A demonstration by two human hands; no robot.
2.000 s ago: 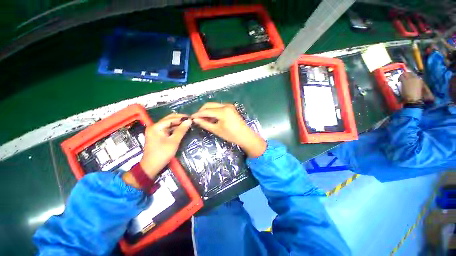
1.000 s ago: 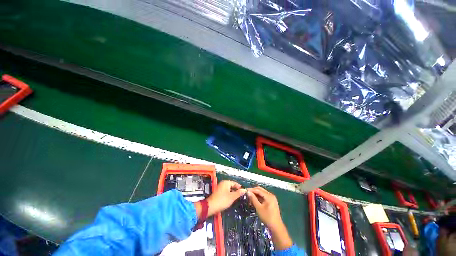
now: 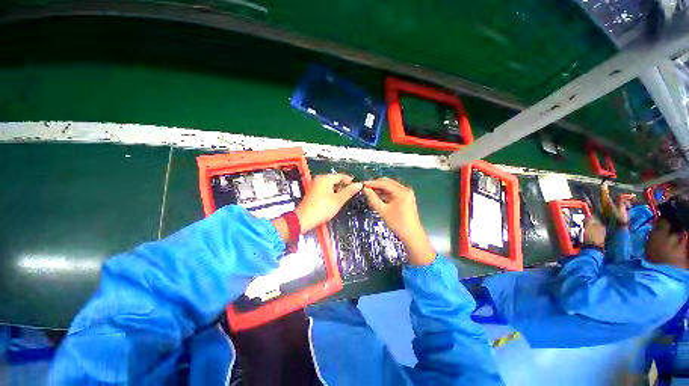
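Note:
My left hand (image 3: 326,200) and my right hand (image 3: 395,209) meet at the fingertips above the clear component tray (image 3: 364,243). A tiny dark piece (image 3: 363,185) shows between the fingertips; it is too small to tell which hand grips it, or both. The tablet unit (image 3: 261,188) lies left of the tray in its red-orange foam frame (image 3: 329,264). Its boards show at the top end and a bright silver-white area lower down. My left wrist, with a dark red band (image 3: 290,227), and sleeve pass over the frame and hide part of the tablet.
A second framed tablet (image 3: 489,213) lies to the right. Beyond the white rail (image 3: 227,143), a blue cover (image 3: 338,108) and another orange frame (image 3: 429,141) lie on the belt. A slanted metal post (image 3: 555,98) rises behind. A person in blue (image 3: 627,286) works at far right.
The view has swung up and back down, shifting the scene. Both hands stay joined at the fingertips over the tray. The blue cover and the frame beside it sit farther right along the belt than two seconds ago.

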